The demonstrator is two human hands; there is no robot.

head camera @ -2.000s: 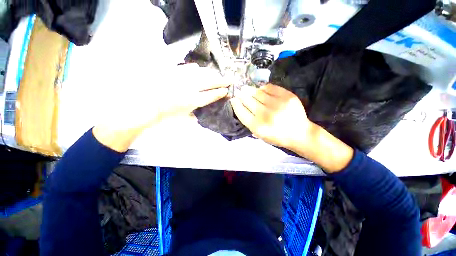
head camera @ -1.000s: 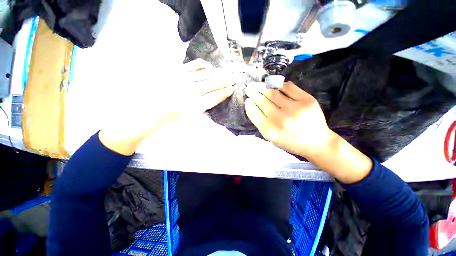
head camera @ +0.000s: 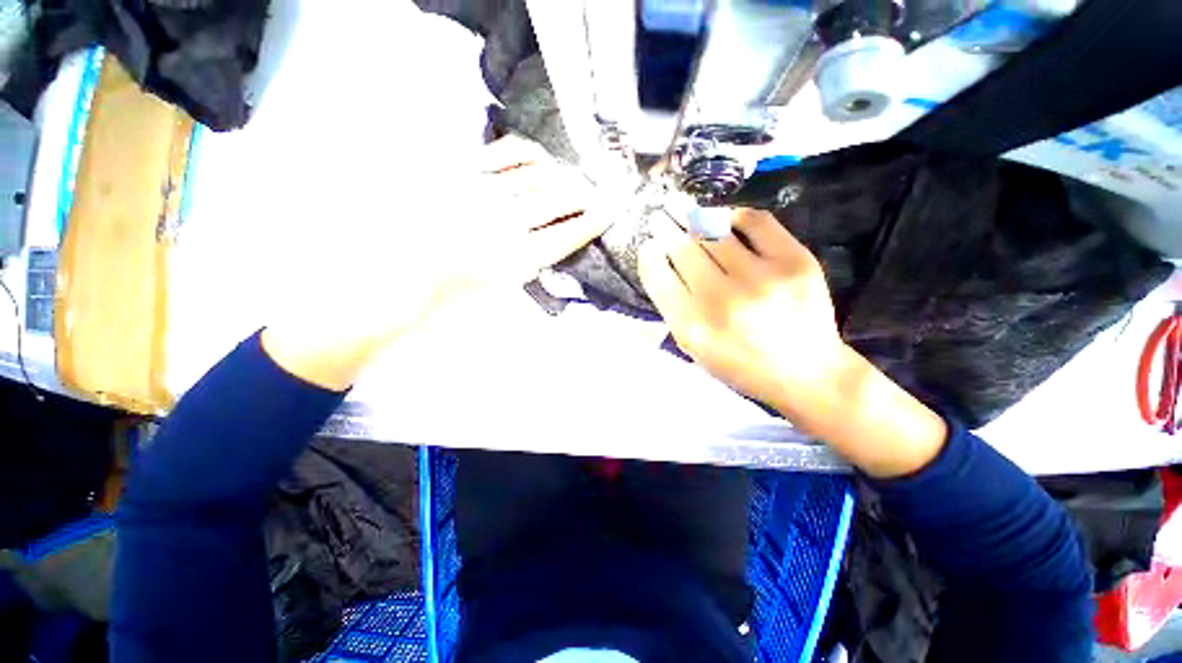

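The black garment piece (head camera: 998,285) lies under the white sewing machine head (head camera: 765,65) and spreads to the right of the needle area. A small part of it shows between my hands. My left hand (head camera: 480,233), washed out by glare, has its fingertips on the cloth left of the needle area. My right hand (head camera: 745,298) pinches the cloth just right of it, beside the round metal tension dial (head camera: 713,175). The needle tip is lost in glare.
A worn tan strip (head camera: 117,246) lies on the left of the white table. Black cloth (head camera: 195,58) is bunched at upper left. Red-handled snips (head camera: 1158,369) lie at the right edge. Blue crates (head camera: 797,557) and dark cloth are below the table.
The cloth between my hands shows less below the fingers than before, with a small pale-edged fold now at its lower left. My hands stay beside the needle area. The view has shifted slightly.
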